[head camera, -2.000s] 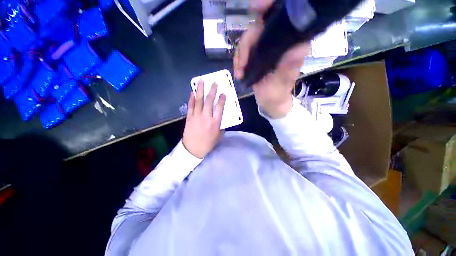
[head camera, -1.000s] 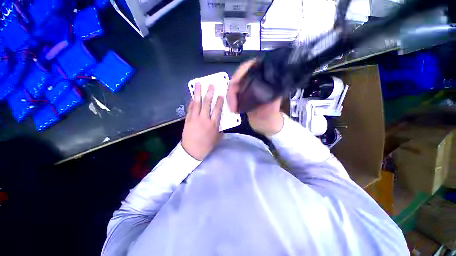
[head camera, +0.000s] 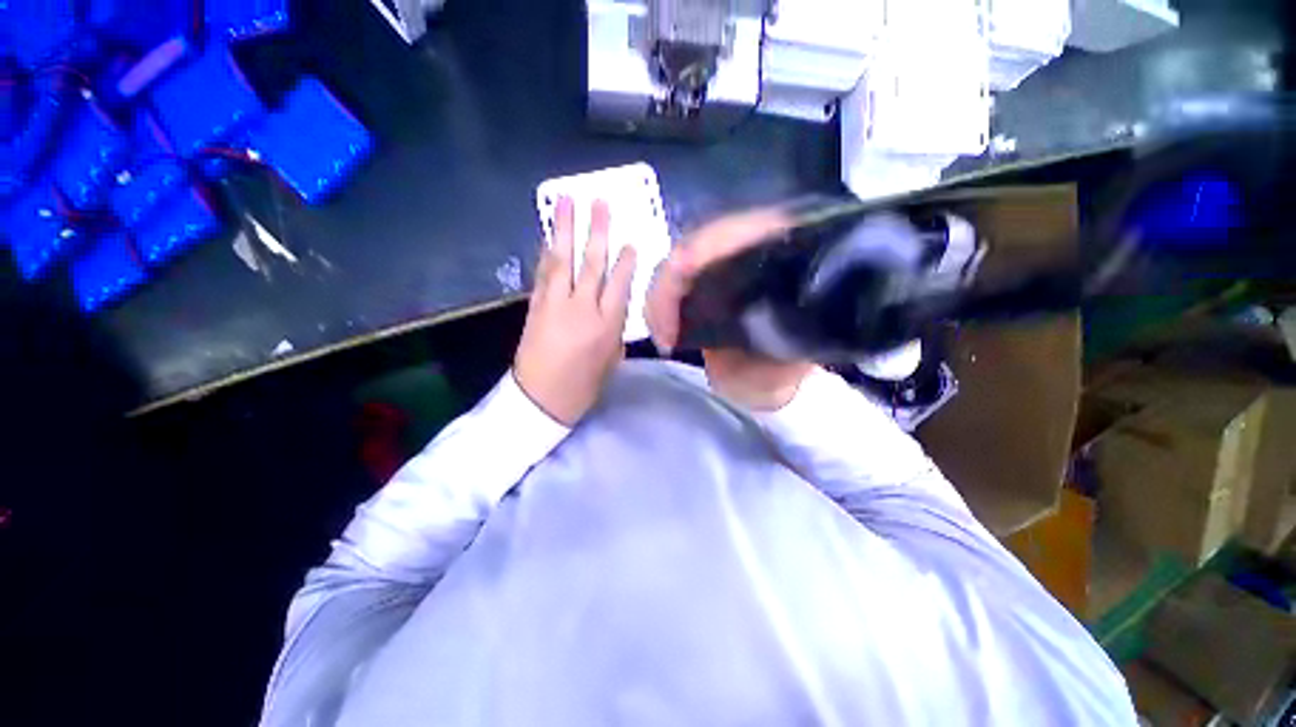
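Observation:
A white back cover plate (head camera: 648, 234) lies at the bench's front edge, with small holes near its edges. My left hand (head camera: 574, 320) rests on it with the fingers spread, pressing or holding it. My right hand (head camera: 711, 284) is closed around a thick black electric screwdriver (head camera: 832, 291), which is blurred and points away to the right. The driver's tip is hidden or too blurred to tell, near the plate's lower right part. What lies under the plate is hidden.
Blue battery packs (head camera: 199, 107) are heaped on the bench at left. The metal screw feeder (head camera: 682, 71) stands behind the plate, with white cover stacks (head camera: 924, 85) to its right. An open cardboard box (head camera: 1016, 384) at right holds camera parts, partly hidden by the driver.
The driver has swung from pointing up and right to nearly level, and my right hand moved slightly with it. My left hand stays on the plate. The view has shifted, so the bench appears higher.

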